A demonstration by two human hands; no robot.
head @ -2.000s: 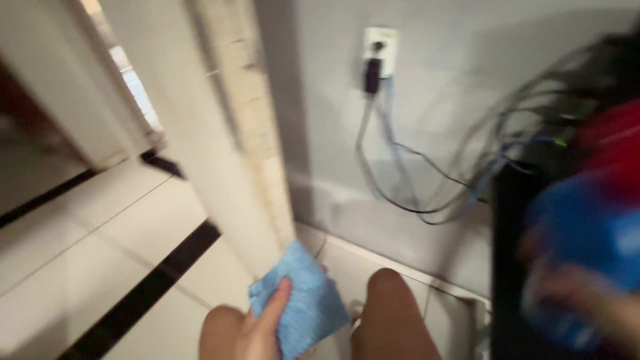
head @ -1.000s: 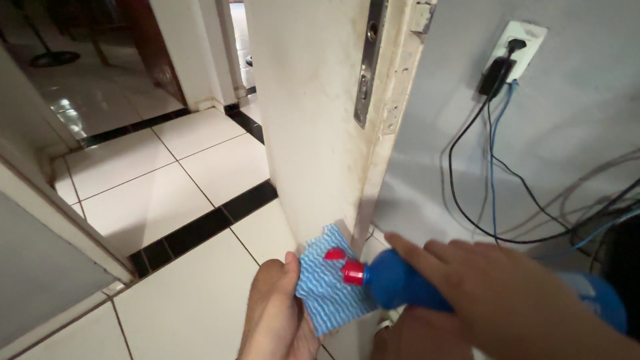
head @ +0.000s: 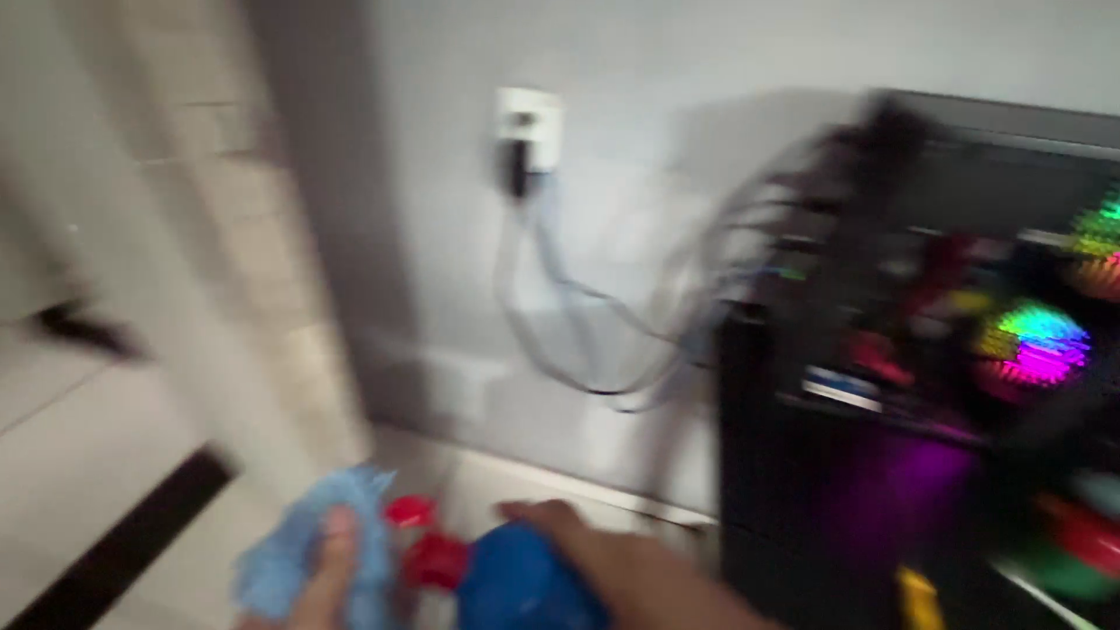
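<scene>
A light-blue cloth [head: 302, 551] is held in my left hand [head: 328, 569], the thumb lying over it, at the bottom left of the head view. Just right of it, my right hand [head: 595, 551] grips a blue plastic bottle [head: 525, 582]. The bottle's red cap [head: 435, 560] points toward the cloth, with its red flip lid [head: 409, 510] raised. Blur hides whether cap and cloth touch. The edge of a white door [head: 254, 254] rises behind the cloth.
A wall outlet [head: 529, 127] has a black plug and hanging cables [head: 560, 372]. To the right stands a black computer case [head: 875, 472] with coloured lit fans [head: 1041, 344]. Pale floor tiles [head: 122, 455] with a black strip lie at left.
The view has swung right, bringing the computer case in. The cloth, spread flat a second ago, is now bunched in my left hand. The blue bottle remains in my right hand.
</scene>
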